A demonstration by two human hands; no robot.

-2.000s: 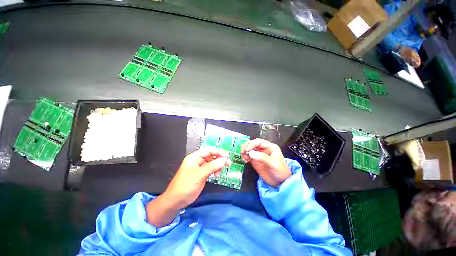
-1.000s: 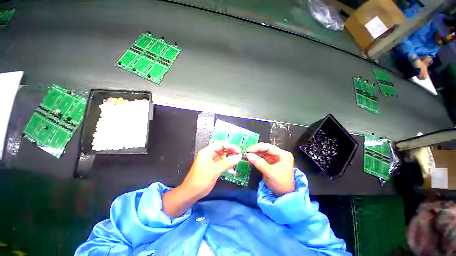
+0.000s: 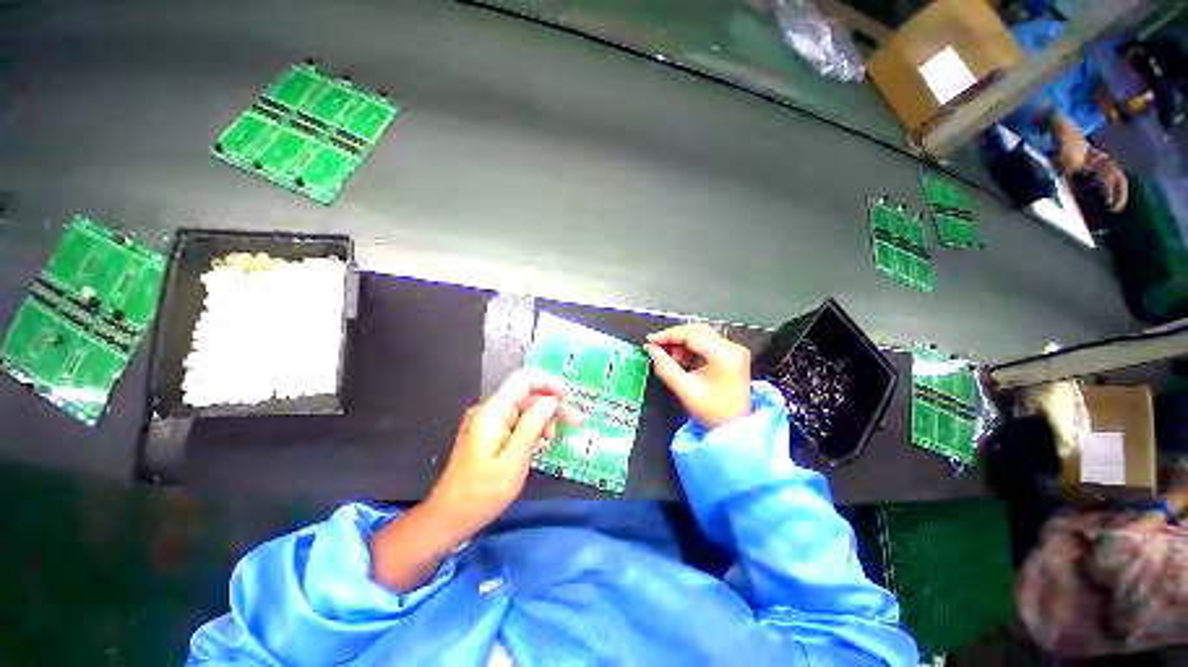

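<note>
A green circuit board [image 3: 593, 424] lies on the dark ledge in front of me, tilted slightly. My left hand [image 3: 502, 443] is over its left edge, thumb and fingers pinched together; a tiny pale thing seems to show at the fingertips, too blurred to name. My right hand [image 3: 707, 375] is at the board's upper right corner, thumb and index finger close together; whether they hold anything is too small to tell. A black bin of white components [image 3: 267, 332] stands to the left. An angled black bin of small dark components [image 3: 814, 391] stands to the right.
The conveyor belt [image 3: 521, 170] runs beyond the ledge, with a board [image 3: 308, 130] at upper left and another [image 3: 900, 244] at right. Spare boards lie at far left [image 3: 81, 319] and right [image 3: 945, 407]. A cardboard box [image 3: 945, 72] and another person's hands [image 3: 1092, 167] are at upper right.
My right hand has moved from the board's middle to its upper right corner, away from my left hand. My left hand has moved slightly left. The belt board at upper left has shifted left.
</note>
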